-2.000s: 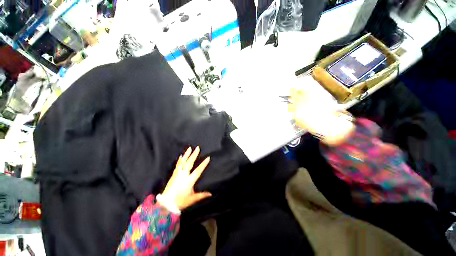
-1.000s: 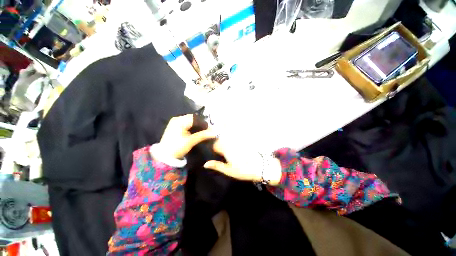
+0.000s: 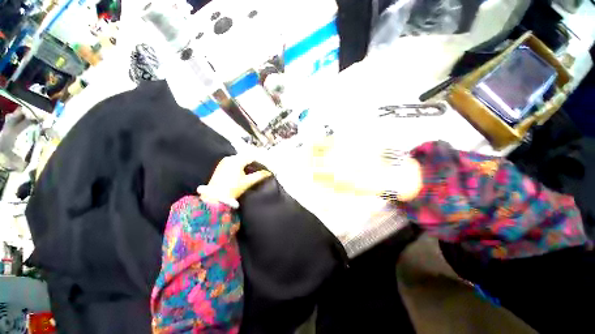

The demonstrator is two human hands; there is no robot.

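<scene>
The black cloth (image 3: 124,169) lies over the machine table's left part and hangs over the front edge. My left hand (image 3: 233,179) grips the cloth's edge between thumb and fingers, just in front of the needle area. My right hand (image 3: 355,171) is over the white bed to the right, washed out by glare; its fingers are too bright to read. The sewing machine head (image 3: 261,32), white with a blue stripe, stands behind. The presser foot and needle area (image 3: 277,130) is a small metal cluster beyond my left hand, with a blue tab (image 3: 303,115) beside it.
Thread snips (image 3: 412,111) lie on the bed right of the needle. A yellow-brown tray (image 3: 486,121) holds a phone (image 3: 518,83) at the right. A black stick (image 3: 437,89) lies beside the tray. A clear bag (image 3: 417,19) is behind the bed. A red item (image 3: 42,323) shows lower left.
My right hand has moved away from my left hand, to the right over the bed. My left hand still holds the cloth, whose front part now lies folded toward the wearer. The snips remain on the bed.
</scene>
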